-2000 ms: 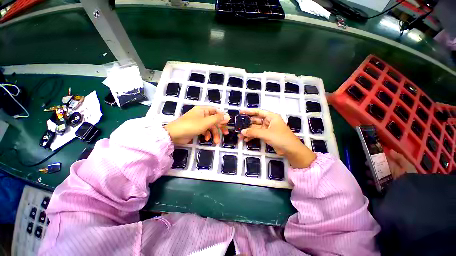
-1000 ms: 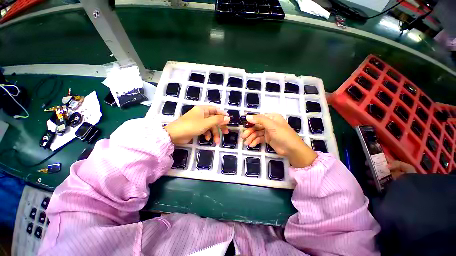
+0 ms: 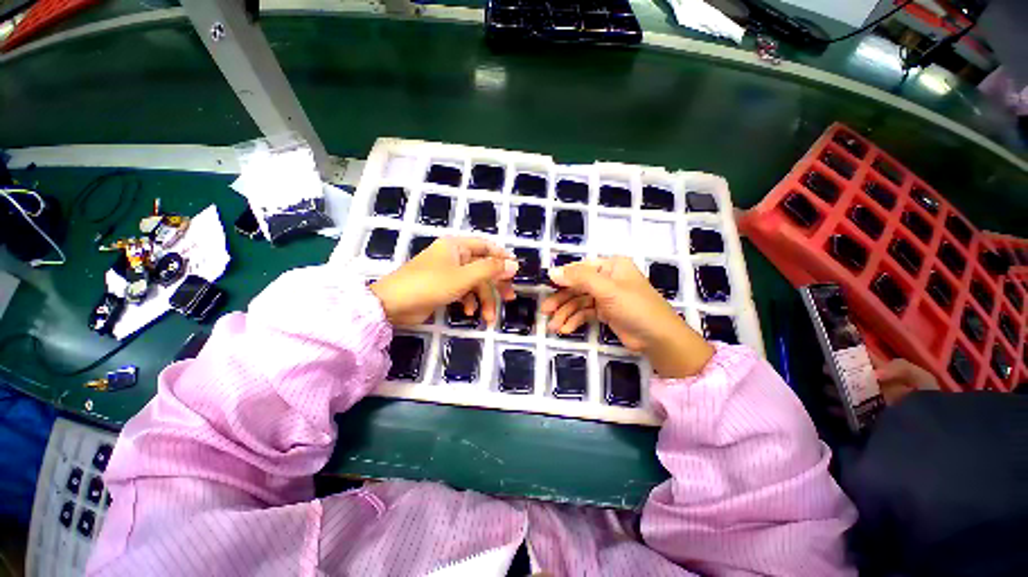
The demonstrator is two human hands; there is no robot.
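Note:
A white component tray [image 3: 530, 407] lies in front of me, with glossy black square watch units [image 3: 516, 370] in most pockets. My left hand [image 3: 451, 282] and my right hand [image 3: 609, 299] are bare and close together over the tray's middle. A small dark unit [image 3: 532, 274] seen nearly edge-on is between their fingertips. The right thumb and index finger pinch its right end; the left fingertips are at its left end. The hands hide several pockets below them.
A red component tray [image 3: 807, 254] is at right, beside a neighbour's hand [image 3: 902, 379] with a smartphone [image 3: 843, 355]. Loose parts [image 3: 144, 262] lie on white paper at left, near a metal post [image 3: 255, 85]. A black tray [image 3: 564, 20] is at the far side.
The small unit has turned from a face visible between the fingers to nearly edge-on. The right fingers have shifted around it. The left hand has barely moved.

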